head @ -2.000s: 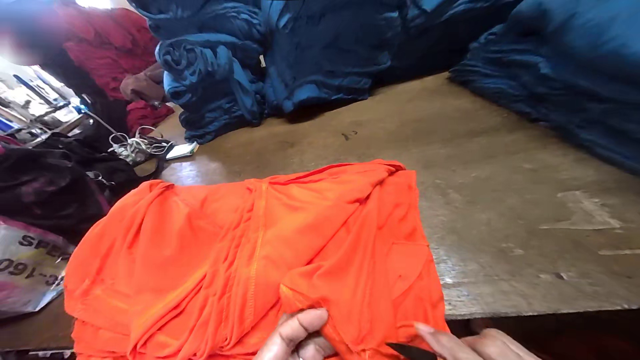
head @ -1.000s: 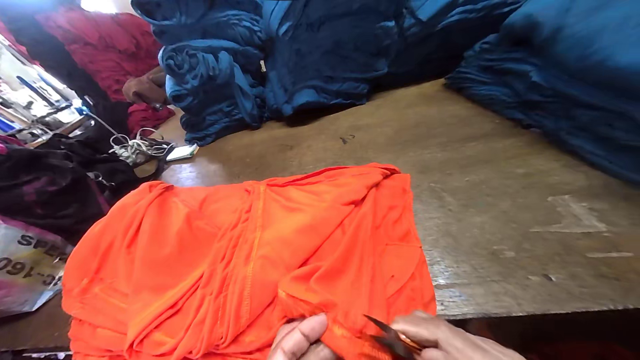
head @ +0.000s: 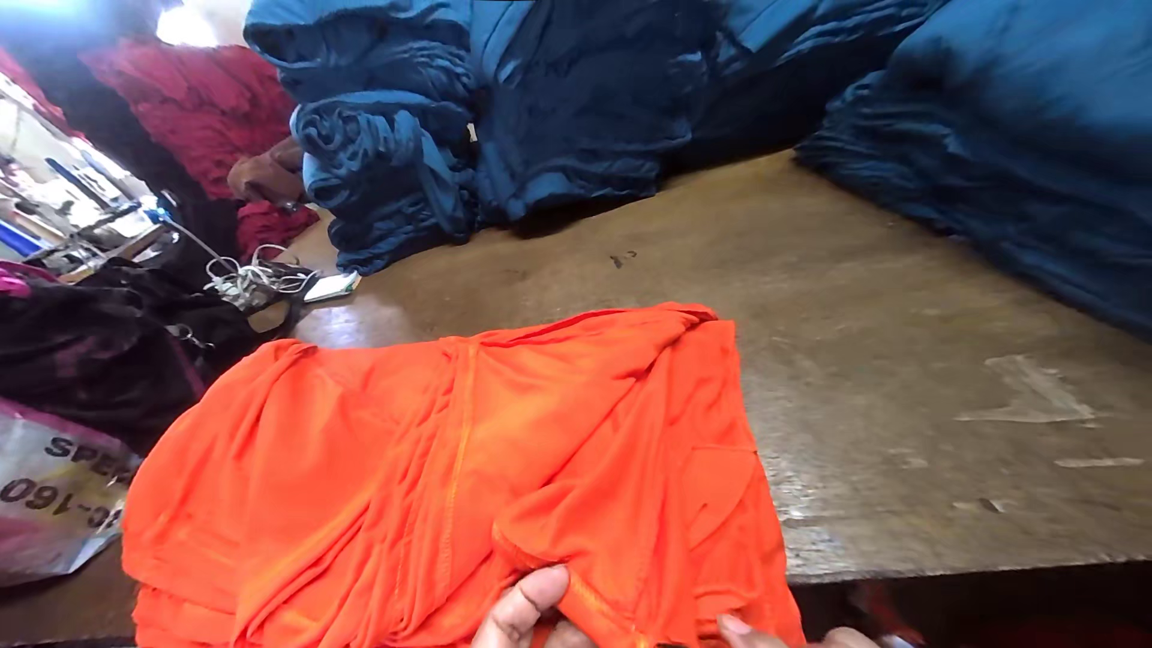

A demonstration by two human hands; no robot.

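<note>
A stack of bright orange fabric garments [head: 360, 468] lies folded on the wooden table, its near part cut off by the bottom edge of the view. My left hand [head: 531, 612] pinches a stitched edge of the top orange piece between thumb and fingers. To its right, my right hand [head: 783, 637] shows only in part at the bottom edge, its fingertips against the orange cloth. A small dark tip shows between the hands; the rest of that tool is out of view.
Stacks of blue fabric [head: 387, 180] stand along the table's far side, with another blue pile [head: 1017, 162] at right. Red fabric [head: 198, 117], a white cable [head: 256, 279], dark cloth [head: 90, 342] and a printed plastic bag [head: 54, 495] are at left. Torn tape [head: 1035, 391] sticks to the tabletop [head: 882, 297].
The dark pointed blade seen at my right hand one second ago has moved down, mostly out of view. My right hand is also lower. My left hand stays at the orange edge.
</note>
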